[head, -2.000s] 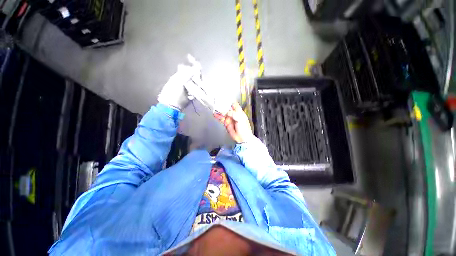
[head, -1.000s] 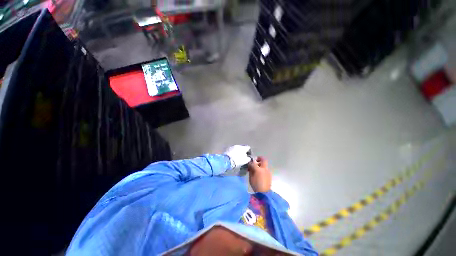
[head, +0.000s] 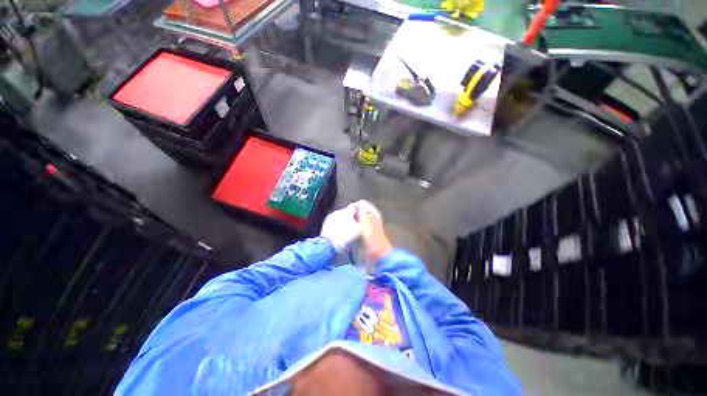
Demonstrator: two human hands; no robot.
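My left hand [head: 341,226], in a white glove, and my right hand [head: 372,230], which looks bare, meet in front of my chest. Both are small and blurred. A small dark spot shows between them, but I cannot tell whether either holds anything. A green circuit board [head: 304,182] with pale and silvery parts lies in the right part of a black tote [head: 325,203] with a red liner [head: 252,176], just ahead and left of my hands.
Stacked black totes [head: 186,131] with a red liner stand further left. A steel bench [head: 442,66] ahead carries a yellow-black round item [head: 474,87] and a dark tool [head: 416,89]. Tall black tote stacks flank me left [head: 93,271] and right [head: 589,255]. A slatted tray [head: 225,17] is at the top.
The view has swung from the taped aisle to the bench and red-lined totes, which are now nearer. The pale item earlier between my hands is no longer distinguishable. My hands are closer together.
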